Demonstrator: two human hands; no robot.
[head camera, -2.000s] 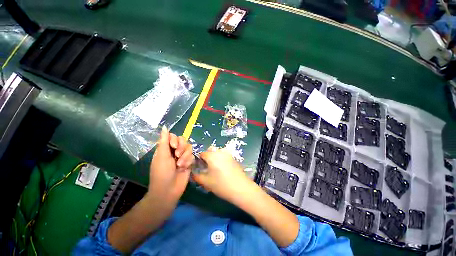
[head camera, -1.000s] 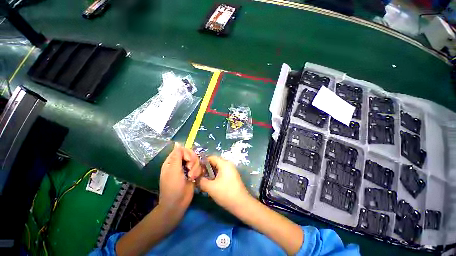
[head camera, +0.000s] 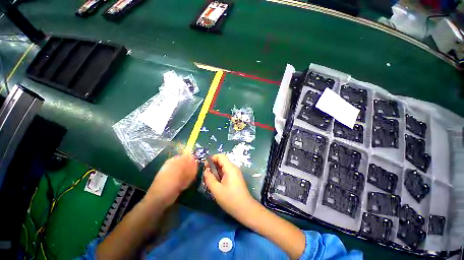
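My right hand (head camera: 226, 179) holds a thin dark piece (head camera: 213, 168) on edge between thumb and fingers; it looks like a black phone housing. My left hand (head camera: 175, 175) is blurred, just left of it, at the lower end of the yellow line; what its fingertips hold cannot be told. Small white parts (head camera: 239, 154) lie in a loose pile beyond my right hand. Darker bits (head camera: 201, 152) lie between the hands. A small clear bag (head camera: 241, 123) with gold and dark parts lies beyond the white pile.
A whitish tray (head camera: 318, 199) of black housings (head camera: 291, 187) stands right, with a white slip (head camera: 338, 107) on it. A large clear bag (head camera: 158, 116) lies left of the yellow line (head camera: 203, 119). A black ribbed tray (head camera: 76, 66) is far left. Phone assemblies (head camera: 212, 15) lie at the back.
My left hand has parted from my right hand, turned over and blurred. The dark piece stays in my right hand. The phone assemblies at the back have shifted left, and another shows at the top left.
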